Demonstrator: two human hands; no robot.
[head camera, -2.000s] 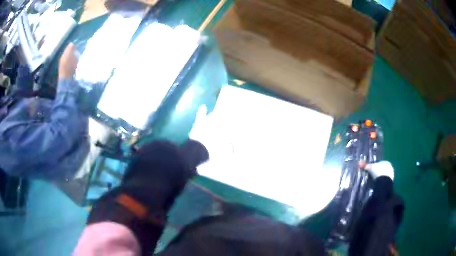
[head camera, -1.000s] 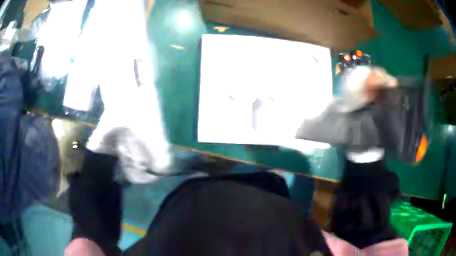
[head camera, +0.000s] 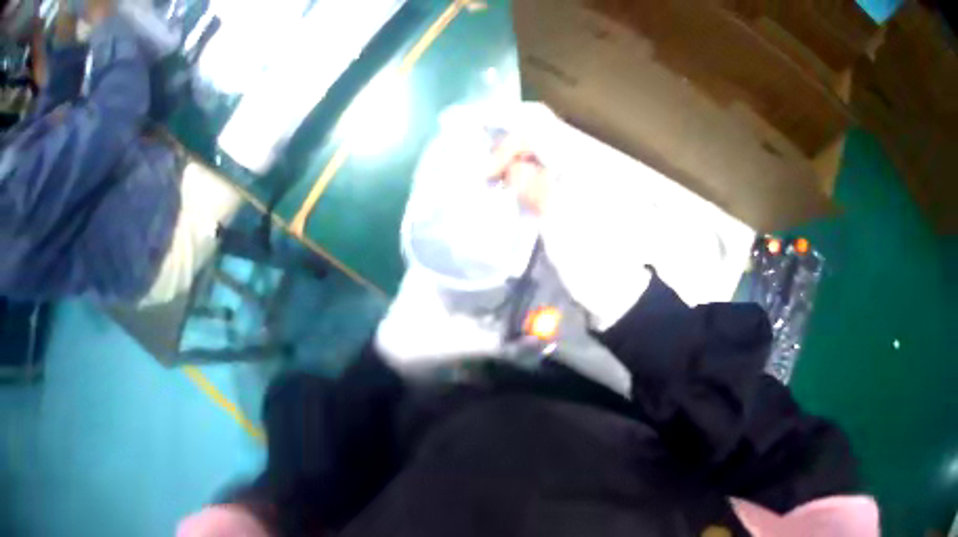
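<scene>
My right hand (head camera: 528, 180), in a white glove with bare fingertips, is curled at a milky clear plastic bag (head camera: 462, 236). The bag lies bunched over the left part of the white tray (head camera: 657, 226). My left hand (head camera: 425, 320) is a pale blur at the bag's lower left, lost in glare; its fingers cannot be made out. A dark bagged part with an orange tip (head camera: 543, 322) shows between my hands, close to my body. More bagged black parts with orange ends (head camera: 786, 288) lie right of the tray.
An open brown carton (head camera: 672, 115) stands at the bench's far side, with another carton (head camera: 924, 136) at far right. Wrapped white packs (head camera: 299, 68) lie at upper left. A person in a blue sleeve (head camera: 95, 199) works at left. A dark-framed stand (head camera: 236, 304) is near them.
Both hands have come together over the tray's left part. The bag moved in from the left with my left hand. My right hand moved left from the bagged parts. The view has tilted.
</scene>
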